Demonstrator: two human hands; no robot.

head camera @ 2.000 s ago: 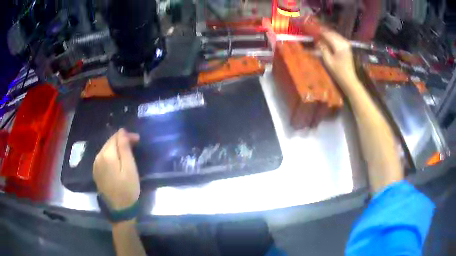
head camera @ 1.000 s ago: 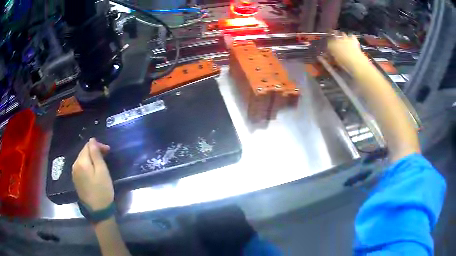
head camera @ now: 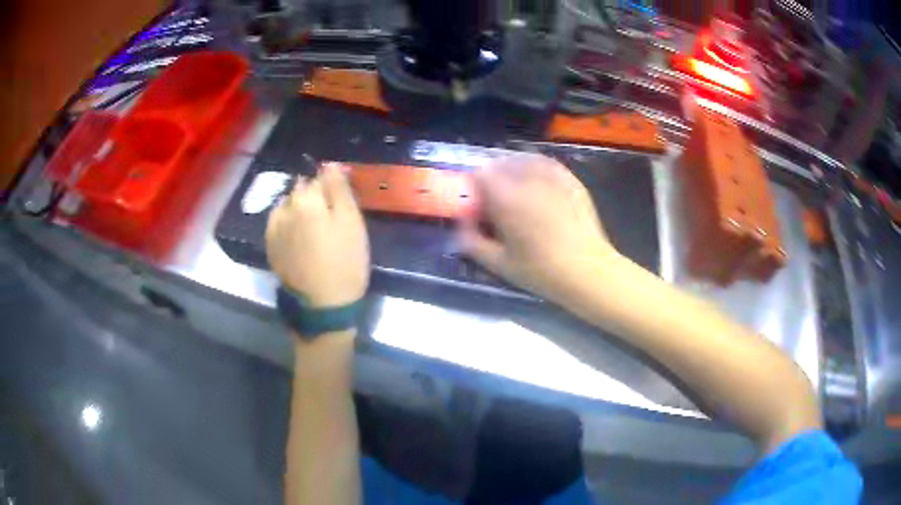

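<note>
An orange-brown carrier plate with small holes lies crosswise over the black base block, just in front of the whitish locating strip. My left hand holds the plate's left end with the fingertips. My right hand, somewhat blurred, is on the plate's right end and covers it. Whether a small part is in my fingertips cannot be told.
Red parts bins stand at the left. Stacked carrier plates stand right of the block. Orange guide plates lie along its rear edge, below a black machine head. A red signal light glows behind the stack.
My right hand has come from the rail area at the right to the block, where an orange-brown plate now lies between both hands. The view has turned left, showing more of the bins.
</note>
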